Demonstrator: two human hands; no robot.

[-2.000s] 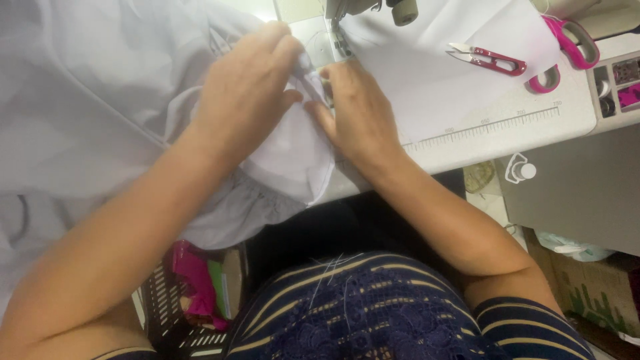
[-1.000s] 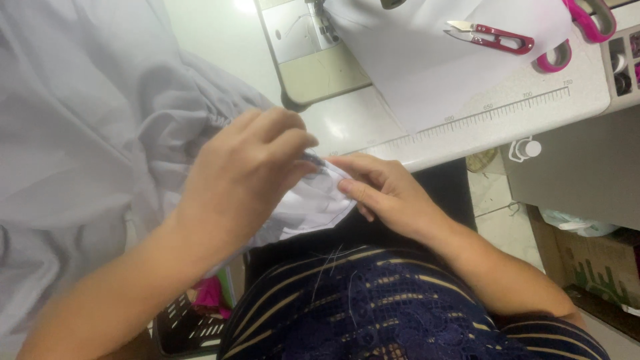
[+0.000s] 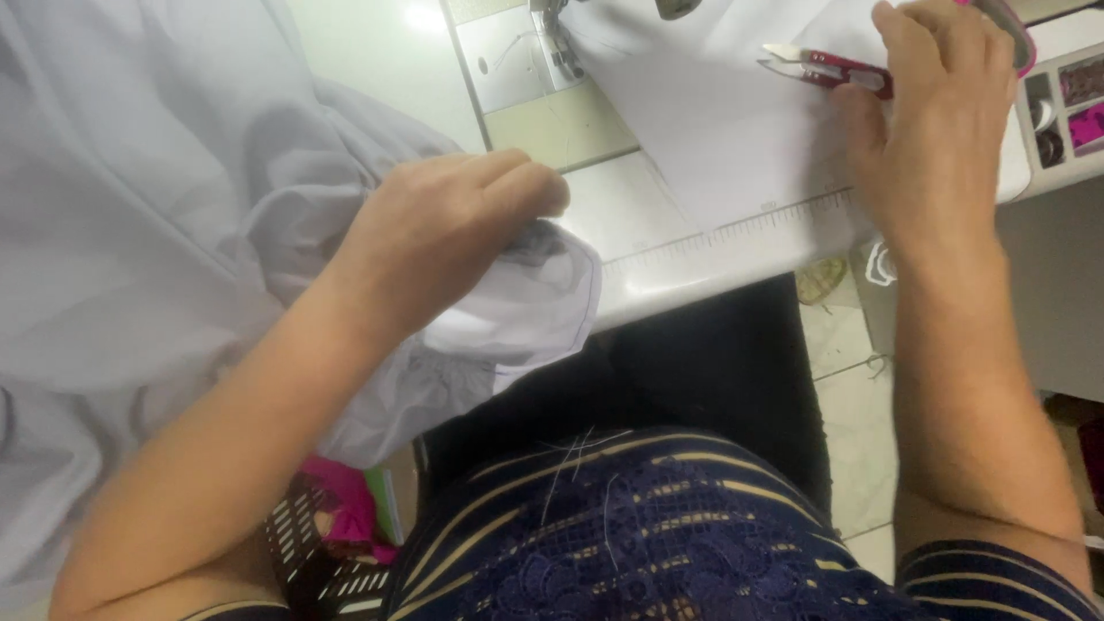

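Note:
My left hand (image 3: 457, 224) grips the stitched edge of a pale grey-white gathered fabric (image 3: 552, 297) at the front edge of the sewing machine table. The rest of the fabric spreads over the left side. My right hand (image 3: 936, 112) is over red-handled thread snips (image 3: 828, 69), thumb and fingers apart around their handle end; whether it bears on them is unclear. The snips lie on a white sheet (image 3: 690, 112), blades pointing left. The presser foot (image 3: 561, 56) of the sewing machine stands between my hands, near the top.
A printed ruler scale (image 3: 733, 228) runs along the table's front edge. Pink-handled scissors (image 3: 1022, 43) lie partly behind my right hand. At the right is a compartment tray (image 3: 1065, 112) with small items. Below left, a dark plastic basket (image 3: 289, 552) holds pink cloth.
My right hand has let go of the fabric edge and moved up and right to the snips. My left hand still holds the fabric, which came off the presser foot area toward the table's front edge.

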